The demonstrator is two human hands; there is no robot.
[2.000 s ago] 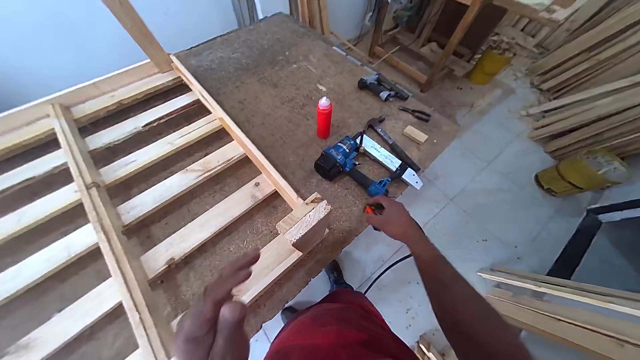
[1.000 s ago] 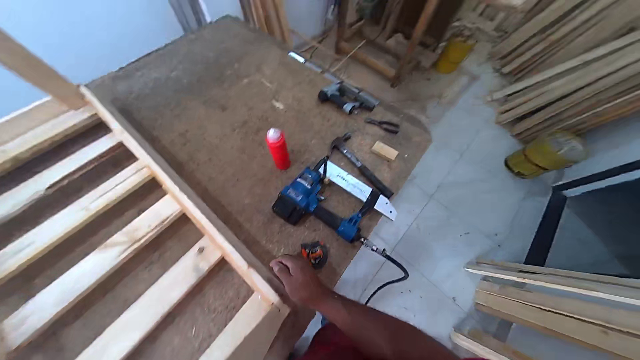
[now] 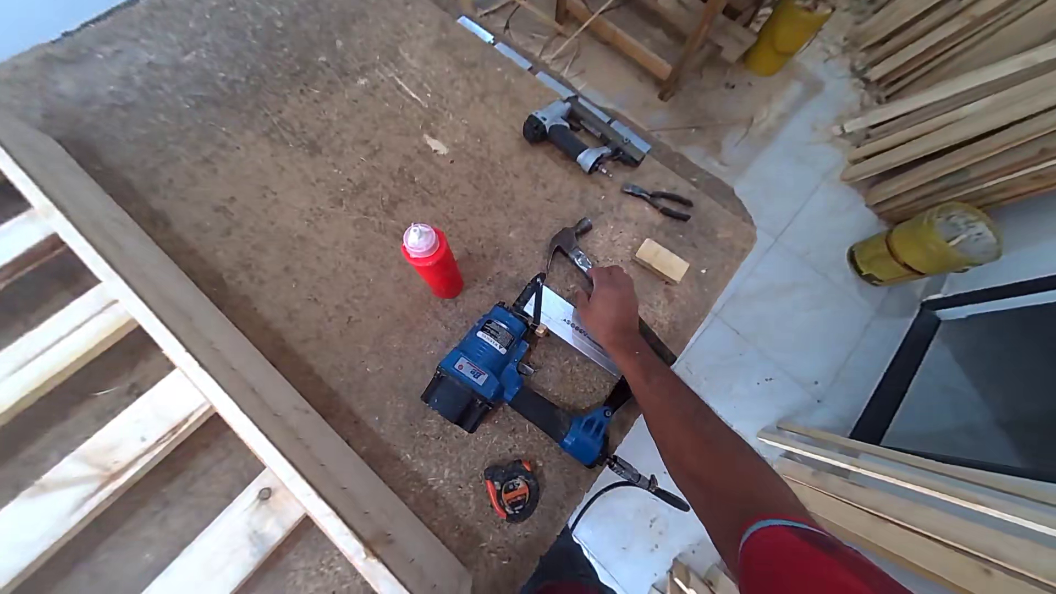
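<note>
My right hand [image 3: 609, 307] is closed around the handle of a claw hammer [image 3: 569, 241], which lies on the brown work surface. Beneath and beside it a saw blade [image 3: 557, 318] shows. To the left is a blue pneumatic nailer [image 3: 495, 355] with an air hose attached. A black and orange tape measure [image 3: 512, 491] rests below the nailer. A red squeeze bottle [image 3: 434, 261] stands further left, and a small wood block [image 3: 662, 261] lies right of the hammer. Pliers [image 3: 657, 200] and a grey nail gun [image 3: 573, 136] are beyond. My left hand is out of view.
A slatted wooden frame [image 3: 247, 396] covers the left side. Yellow containers [image 3: 928, 243] and stacked boards [image 3: 973, 115] stand on the tiled floor at right. More boards [image 3: 916, 511] lie at the lower right. The air hose [image 3: 596, 499] hangs over the surface's edge.
My right hand has moved from beside the tape measure to the hammer handle. The tape measure, in my right hand's grasp two seconds ago, lies released. My left hand has left the view, which has shifted.
</note>
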